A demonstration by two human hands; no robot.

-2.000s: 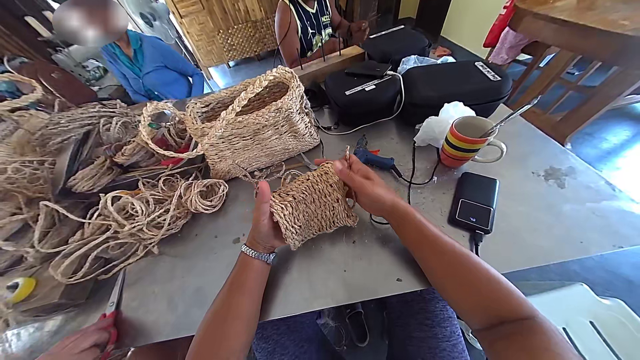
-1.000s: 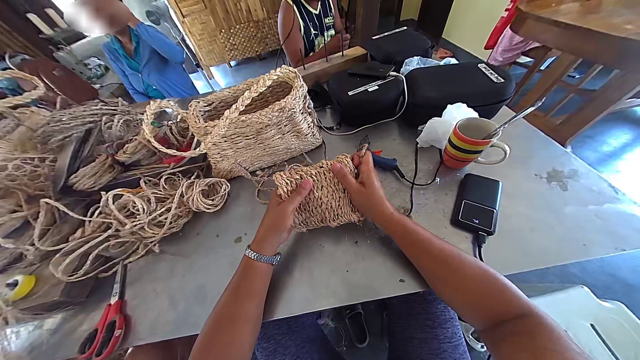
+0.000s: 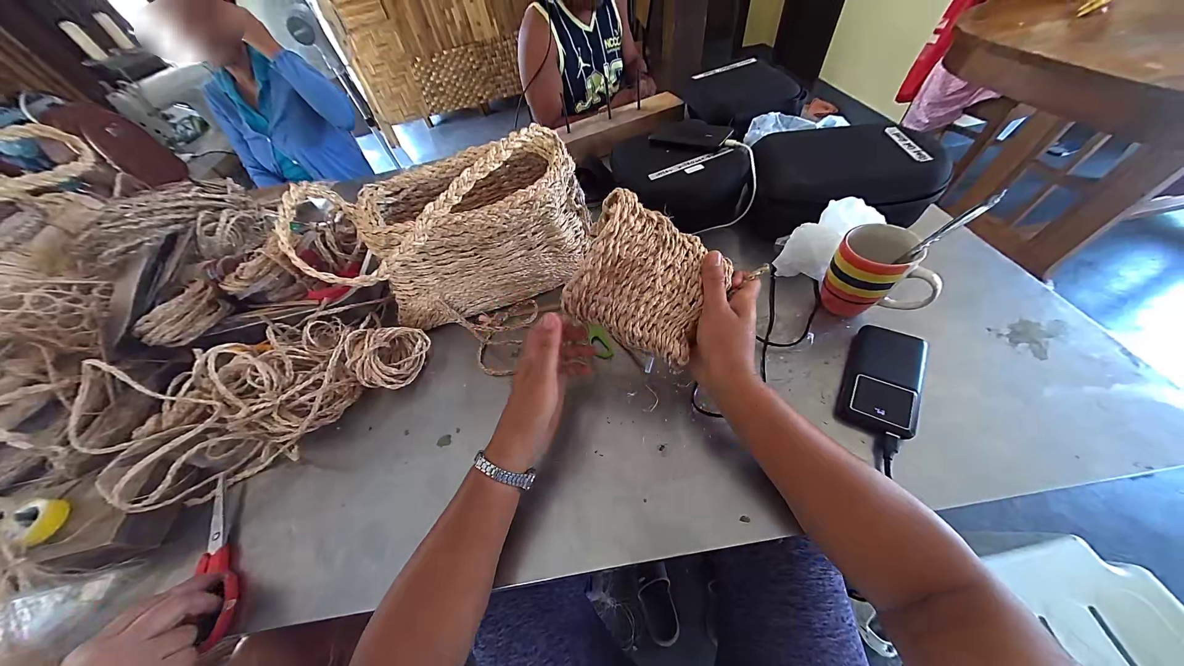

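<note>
My right hand (image 3: 726,324) grips the right edge of a small woven piece of twisted natural fiber (image 3: 638,277), which is raised and tilted above the metal table (image 3: 592,481). My left hand (image 3: 541,379), with a metal watch band at its wrist, is off the piece, fingers apart, just to its lower left. Behind stands a larger woven fiber bag (image 3: 499,231) with braided handles. Loose fiber cord (image 3: 509,342) lies between the bag and my left hand. Something small and green (image 3: 601,340) shows beneath the woven piece.
Coils of fiber rope (image 3: 240,398) heap at left. Another person's hand (image 3: 153,624) is on red-handled scissors (image 3: 219,564). At right are a striped mug (image 3: 865,273) with a spoon, white crumpled material (image 3: 828,236), a black power bank (image 3: 883,381) and black cases (image 3: 846,176). Two people are beyond the table.
My left hand has let go of the woven piece, which my right hand has lifted and tilted. The other person's hand is back at the scissors, which lay untouched a second ago.
</note>
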